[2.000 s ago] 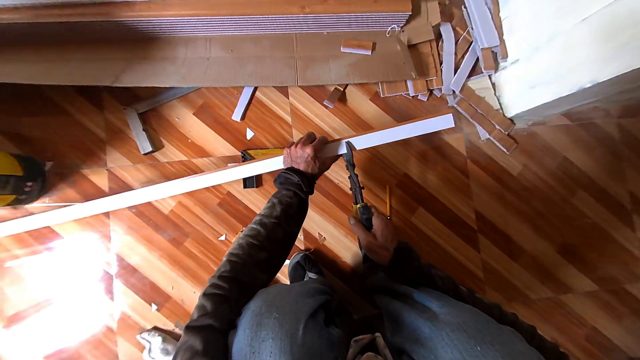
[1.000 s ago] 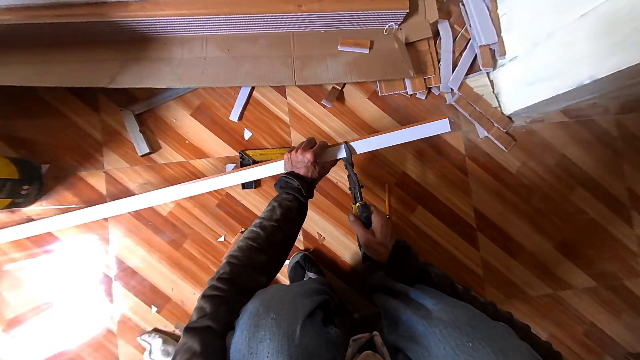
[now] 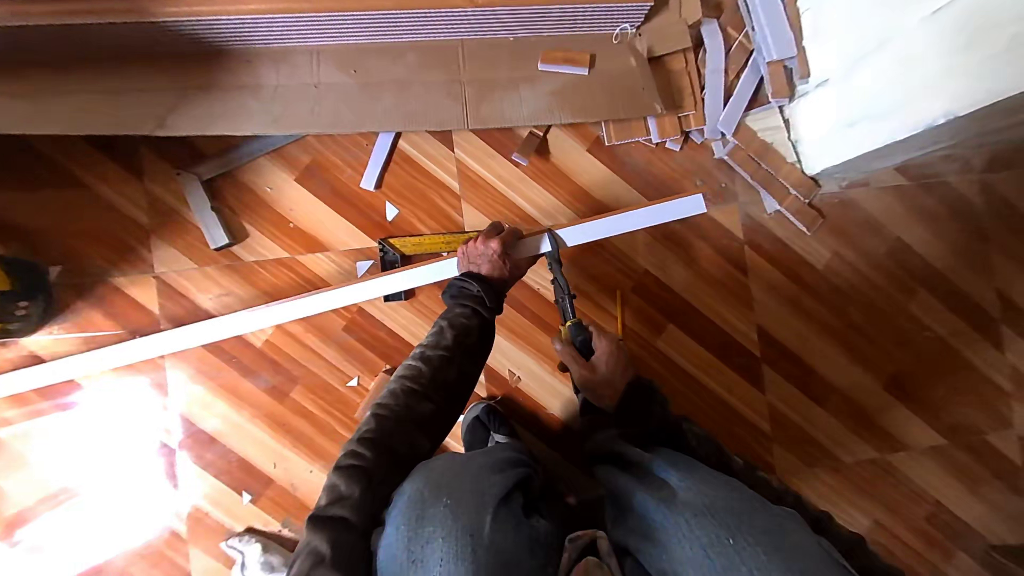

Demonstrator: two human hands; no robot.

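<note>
A long trim strip [image 3: 320, 304], white on its face with a wood-coloured edge, runs slantwise across the view. My left hand [image 3: 498, 254] grips it a little short of its right end. Just right of that hand, the jaws of a hand cutter [image 3: 563, 292] with black and yellow handles sit across the strip. My right hand [image 3: 598, 366] is closed round those handles. A yellow-bladed try square [image 3: 428, 244] lies on the floor, partly under the strip and my left hand. Beside my right hand is a yellow pencil [image 3: 619, 314].
Trim offcuts [image 3: 748, 88] are heaped at the upper right by a white block [image 3: 904, 72]. Bundled strips [image 3: 416, 24] and cardboard [image 3: 384, 88] span the top. A metal angle tool [image 3: 206, 210] lies upper left; a black and yellow tool [image 3: 20, 296] is at the left edge.
</note>
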